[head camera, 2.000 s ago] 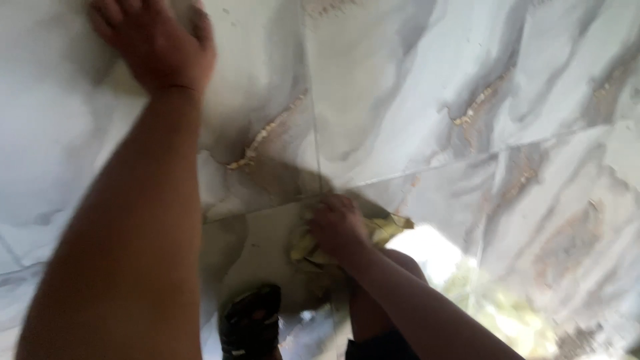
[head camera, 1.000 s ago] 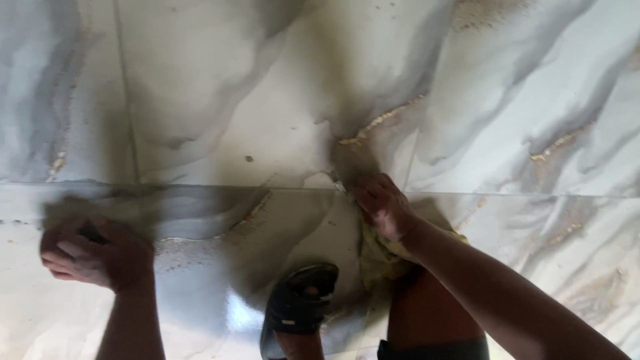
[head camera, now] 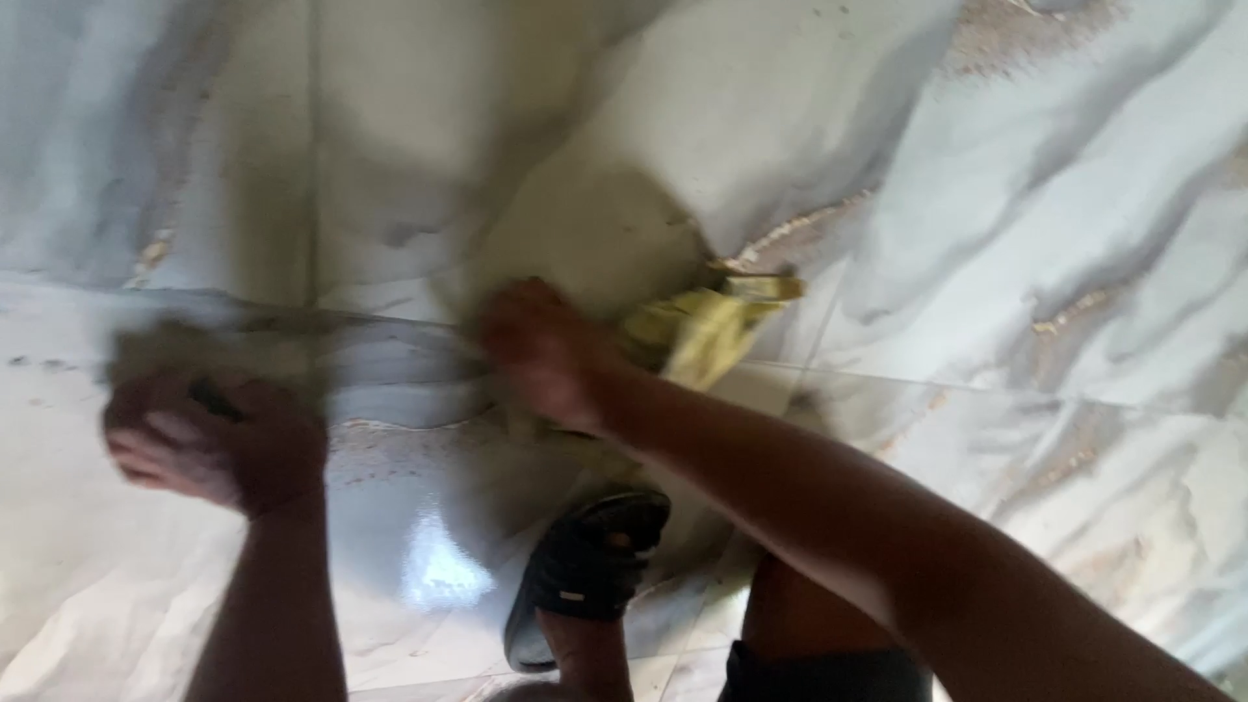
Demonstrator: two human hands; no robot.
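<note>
Beneath both hands is a glossy marble-patterned tile floor (head camera: 624, 205). My left hand (head camera: 210, 434) is at the left, curled close to the floor beside a tile joint, with a small dark object (head camera: 216, 400) at its fingers; its grip is unclear. Near the middle, my right hand (head camera: 541, 351) is blurred, and a crumpled yellow cloth (head camera: 712, 331) trails out to its right. The cloth seems to be under or in that hand, but the blur hides the fingers.
My foot in a black sandal (head camera: 595, 556) stands on the tiles below my right hand, and my bent knee (head camera: 814, 609) is to its right. Thin joints run between the tiles. A bright light reflection (head camera: 439, 556) lies left of the sandal.
My left hand was spread on the tiles two seconds ago and is now curled near the dark object. The yellow cloth reaches farther out beside my right hand than one second ago. The view has shifted.
</note>
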